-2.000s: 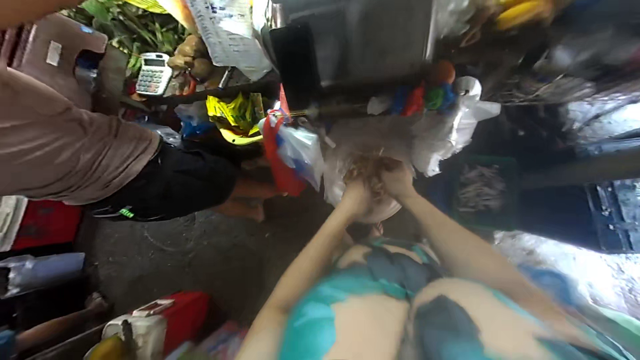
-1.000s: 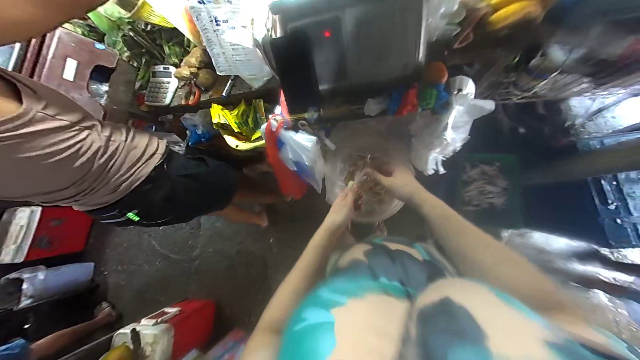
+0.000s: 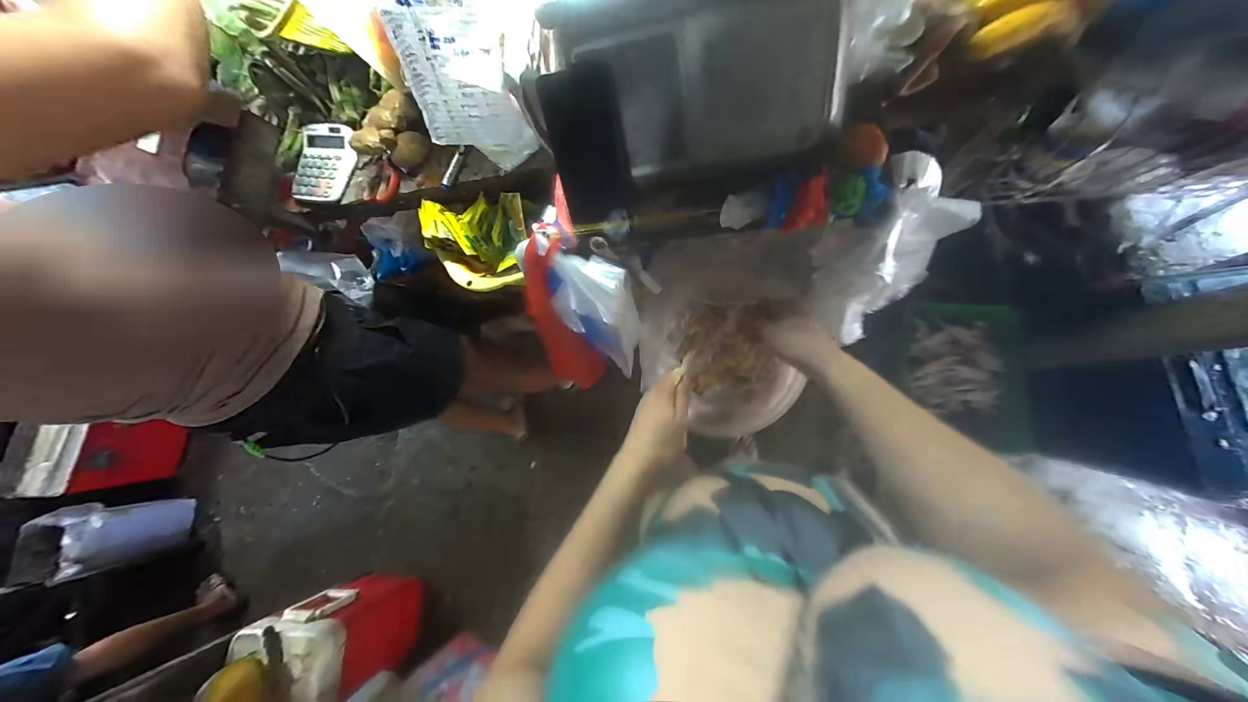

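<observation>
A round, pale container stands in front of my body, with brownish, shredded-looking pieces in it. At its left rim is my left hand, fingers bent around something small and pale that I cannot make out. My right hand reaches over the container's right side, its fingertips blurred among the pieces, so its grip cannot be told. Thin clear plastic hangs just beyond the container on the right. Red and white plastic bags hang to the left of it.
A person in a brown shirt and dark shorts stands close at my left. Ahead, a shelf holds a grey box, a calculator and a marker. A green basket is at right; a red cooler is behind left.
My hands, close together over the container before, are now farther apart, the left at its left rim. The person at my left has leaned in, with an arm now across the upper left.
</observation>
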